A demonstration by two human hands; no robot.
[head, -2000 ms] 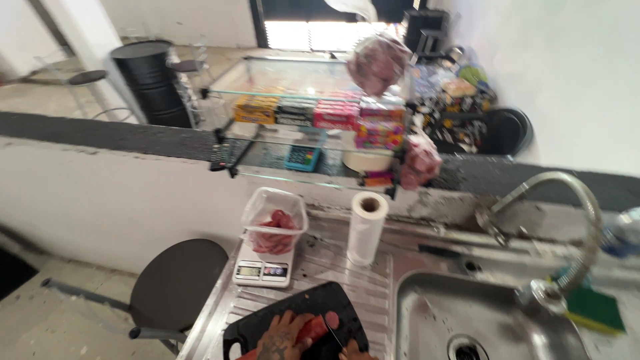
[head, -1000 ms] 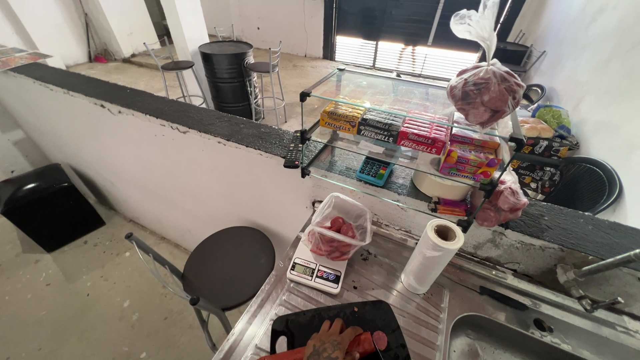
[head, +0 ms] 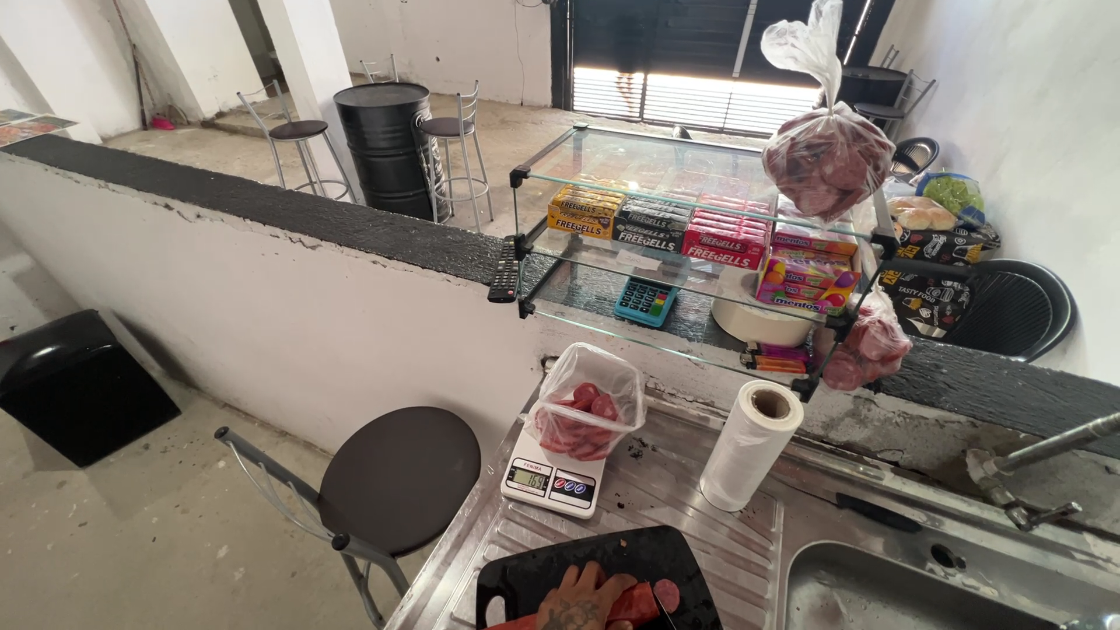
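Note:
My left hand [head: 582, 602] grips a red sausage [head: 632, 605] lying on a black cutting board [head: 682, 560] at the bottom edge. A knife blade [head: 662, 608] stands at the sausage's right end, beside a round cut slice [head: 667, 595]. My right hand is out of view below the frame, and the knife's handle is hidden. Behind the board, a white digital kitchen scale [head: 553, 484] with a lit display bears a plastic-lined container [head: 612, 385] of sausage slices [head: 577, 424]. To its right stands a roll of clear plastic bags [head: 751, 451].
A steel sink [head: 875, 586] and a black-handled knife [head: 878, 512] are at right. A glass display case [head: 647, 166] with candy boxes stands on the low wall. Filled meat bags [head: 827, 162] hang at its right side. A round stool [head: 402, 477] touches the left side.
The view has swung left, so the sink now shows only in part. My right hand, seen at the bottom edge two seconds ago, is out of view. My left hand stays on the sausage.

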